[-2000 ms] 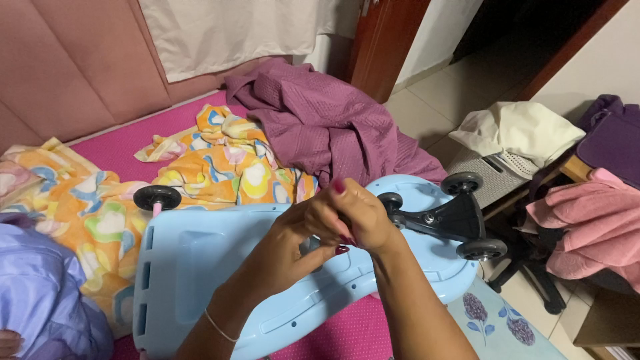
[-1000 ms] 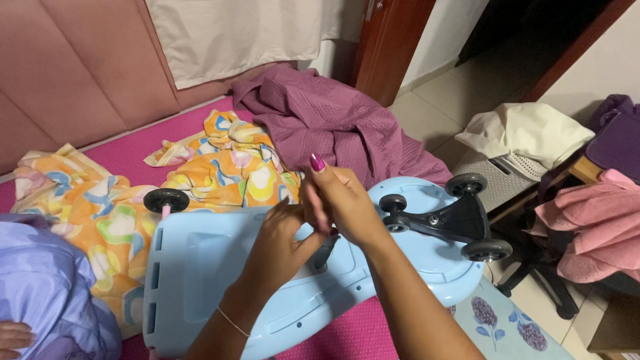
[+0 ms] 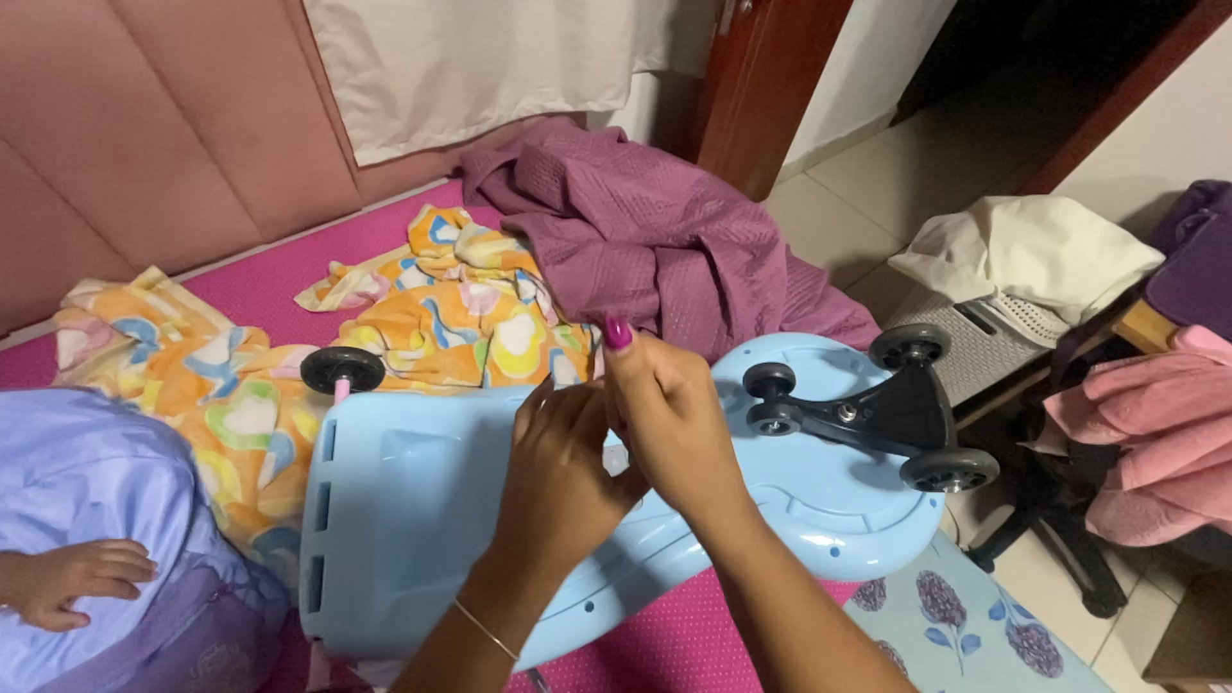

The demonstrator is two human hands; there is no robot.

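Observation:
A light blue plastic ride-on toy body (image 3: 423, 510) lies upside down on the bed. Above its middle, my left hand (image 3: 568, 472) and my right hand (image 3: 669, 423) meet, fingers curled, the right thumb pointing up. Whether anything small is between the fingers is hidden. To the right of my hands a black wheel bracket (image 3: 881, 414) with small twin wheels (image 3: 772, 397) and two larger wheels (image 3: 950, 471) sits on the toy's underside. Another black wheel (image 3: 342, 370) on a pink axle is at the toy's left end.
An orange patterned blanket (image 3: 452, 318) and a purple bedspread (image 3: 664, 241) lie crumpled behind the toy. At the left, another person's hand (image 3: 91, 577) rests on lilac fabric (image 3: 87, 472). A light blue floral cloth (image 3: 962, 616), pink cloth (image 3: 1155, 433) and black chair base (image 3: 1059, 549) are at the right.
My hands stay together over the toy while their pose shifts; the right thumb now points up. More of the other person's hand shows at the left. The toy has not plainly moved.

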